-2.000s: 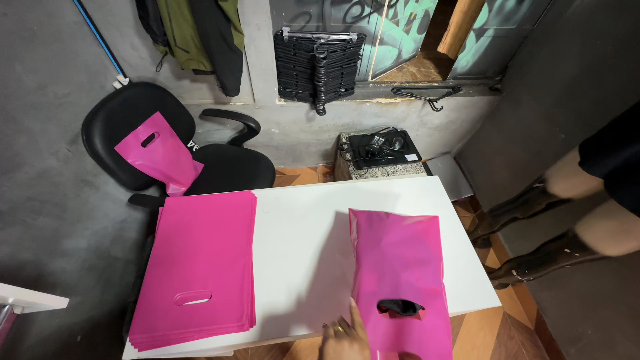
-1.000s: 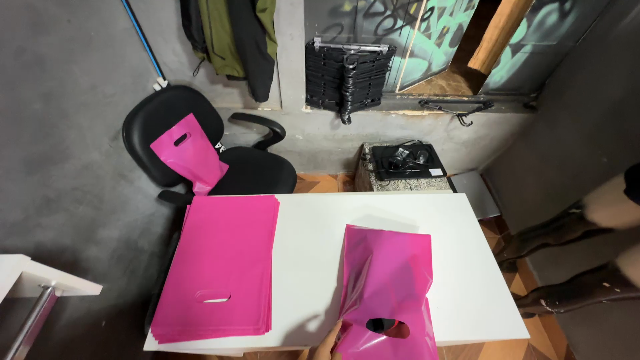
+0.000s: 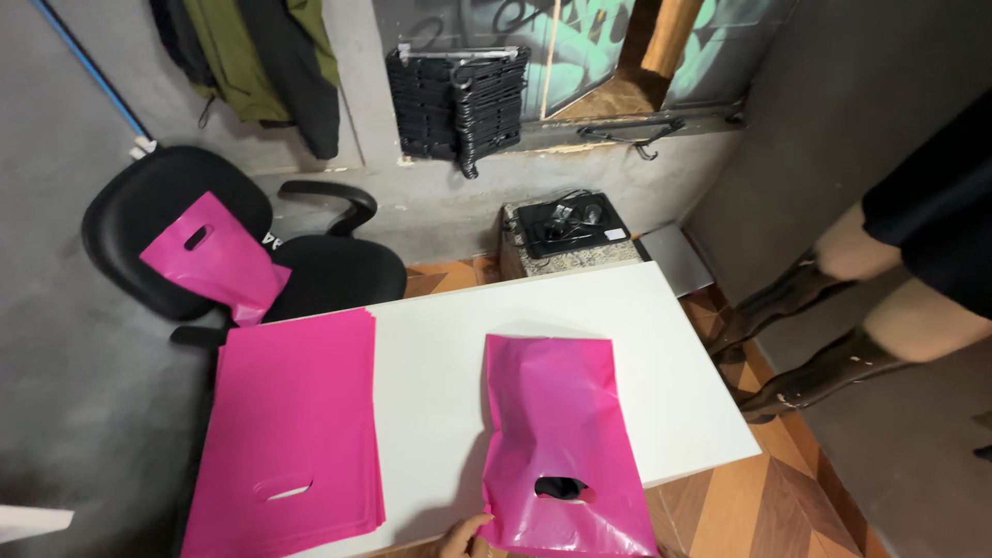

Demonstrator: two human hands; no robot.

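Note:
A filled pink plastic bag with a die-cut handle point(image 3: 554, 418) lies on the white table point(image 3: 430, 387), its handle end toward me. Something black shows through its handle hole. At its lower left edge, my left hand point(image 3: 465, 536) pinches the plastic; only the fingertips are in view. A small sliver that may be my right hand shows by the bag's lower right corner, too little to tell what it does. To the left lies a stack of flat pink plastic bags point(image 3: 298, 418), handle holes toward me.
Another pink bag point(image 3: 217, 256) leans on a black office chair point(image 3: 341, 271) behind the table. Black hangers point(image 3: 465, 105) hang on the far wall. Beyond the table, a patterned box point(image 3: 527, 262) bears a black device with cables point(image 3: 573, 221). Mannequin-like legs in dark boots point(image 3: 829, 364) stand at right.
My left hand was flat beside the bag's left edge two seconds ago and now grips that edge lower down. The bag's surface has creased and shifted.

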